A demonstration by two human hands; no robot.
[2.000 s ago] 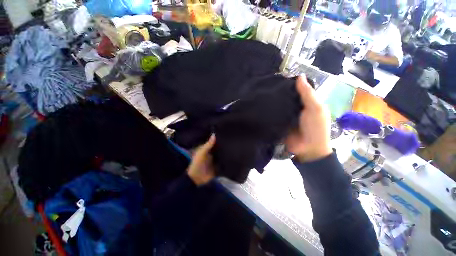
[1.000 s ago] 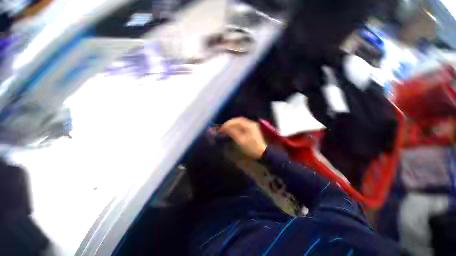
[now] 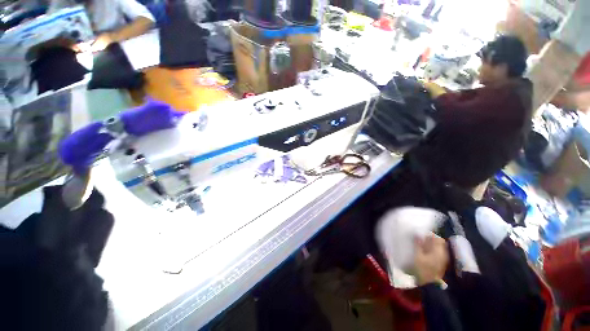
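Observation:
My right hand [image 3: 430,260] is at the lower right, over the black cloth in the red crate. It is blurred and holds a white piece [image 3: 402,236] by its right side. Other white pieces [image 3: 492,227] lie on the black cloth [image 3: 495,278]. My left hand is not in view. Black garments [image 3: 61,258] lie at the left of the white machine table. The white sewing machine [image 3: 223,152], with a blue stripe and dark panel, stands behind the table's front part.
Scissors [image 3: 346,165] and purple-white scraps [image 3: 279,170] lie beside the machine. A purple fluffy roll [image 3: 120,131] is on the machine head. A person in dark red [image 3: 475,126] is at the right, handling black cloth. Another person's arm [image 3: 123,32] is at upper left. The red crate edge [image 3: 396,294] is below my hand.
The view has swung right from the black garment both hands held. My right hand has moved from the table edge to the crate and taken hold of a white piece. My left hand is gone from view.

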